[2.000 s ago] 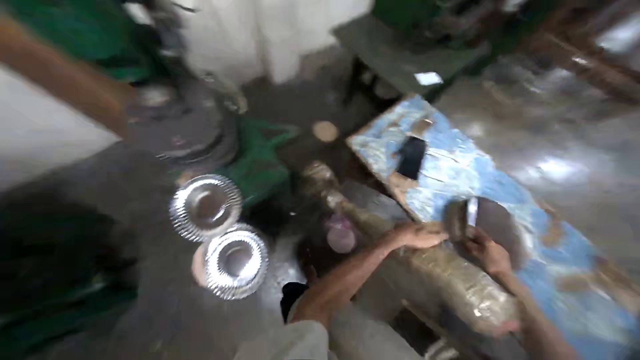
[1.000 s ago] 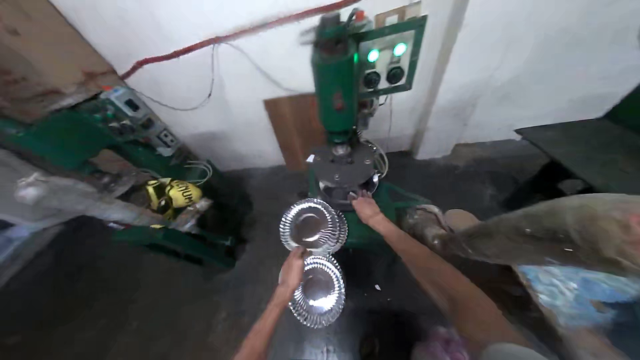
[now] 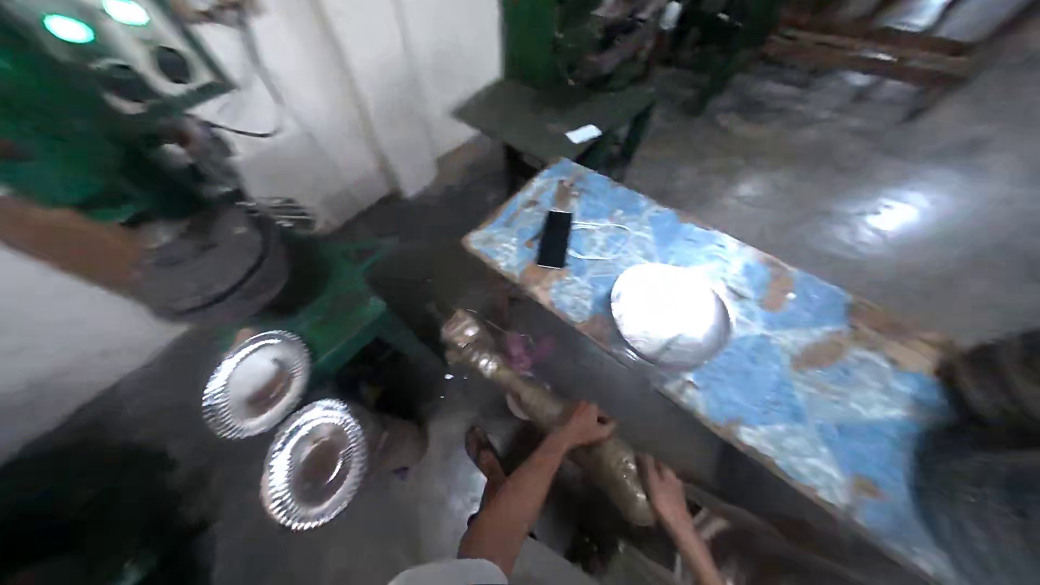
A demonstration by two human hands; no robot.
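Fingers curled, my left hand (image 3: 587, 424) lies on a long roll wrapped in clear plastic (image 3: 532, 398); whether it grips the roll is unclear. My right hand (image 3: 662, 491) is beside the roll's near end, fingers somewhat extended, with nothing visible in them. Two round silver plates with fluted rims, one farther (image 3: 256, 383) and one nearer (image 3: 315, 465), stand tilted side by side at the left. Shiny round silver discs or a single disc (image 3: 670, 313) lie on the blue patterned table (image 3: 747, 398); blur hides how many.
A green press machine (image 3: 81, 138) with lit green lamps stands at upper left, above a green base (image 3: 341, 313). A black phone (image 3: 555, 239) and a pale cable lie on the table. Behind is a dark bench (image 3: 552, 114). A sandaled foot (image 3: 481, 451) is below.
My left hand has left the silver plates and my right hand has left the press; both are now at the wrapped roll. The view has swung right toward the blue table.
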